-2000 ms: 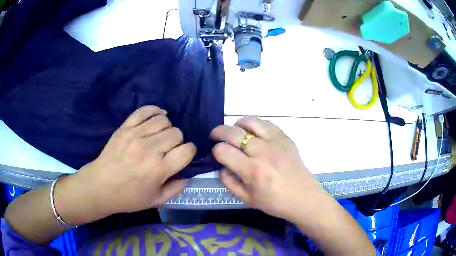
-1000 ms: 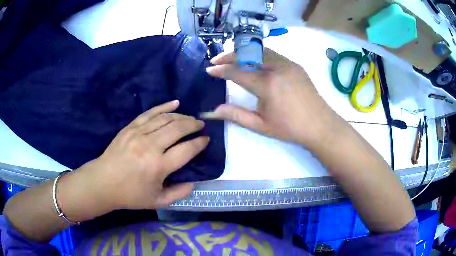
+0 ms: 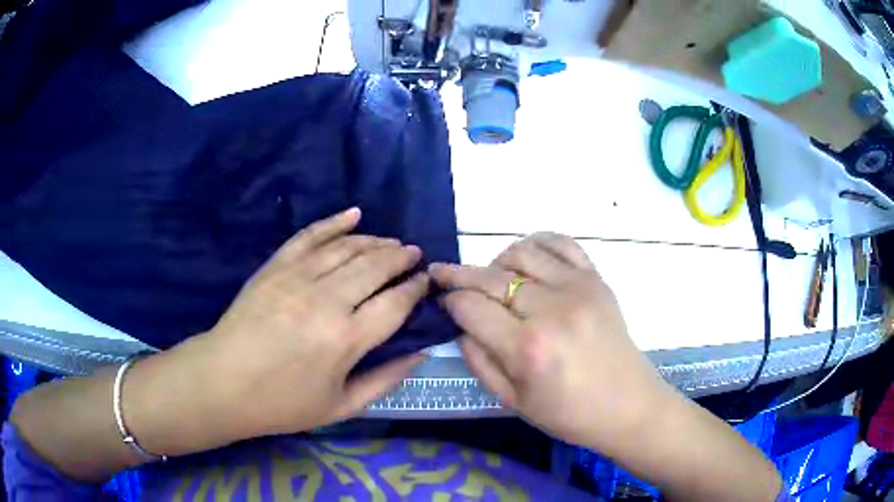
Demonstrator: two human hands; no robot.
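The dark navy garment piece (image 3: 235, 176) lies over the left of the machine table, its right edge running from the presser foot (image 3: 417, 76) down to my fingers. A whitish-grey patch (image 3: 384, 96) shows on it beside the foot. My left hand (image 3: 323, 319) lies on the cloth near the front edge, fingertips pressing on it. My right hand (image 3: 549, 328) holds the cloth's right edge between thumb and fingers, close to my left fingertips. The fold under the fingers is partly hidden. The needle tip cannot be made out.
The grey-blue tension knob (image 3: 490, 108) is right of the foot. Green and yellow scissors (image 3: 698, 162), a black cord (image 3: 763, 245) and an orange-brown tool (image 3: 816, 284) lie right. Mint-green chalk (image 3: 772, 61) rests on brown cardboard (image 3: 676, 39). A measuring tape (image 3: 431, 394) runs along the front edge.
My right hand has come back from beside the presser foot to the cloth's lower right edge. My left hand has shifted slightly right. The cloth's lower right corner is now under my fingers.
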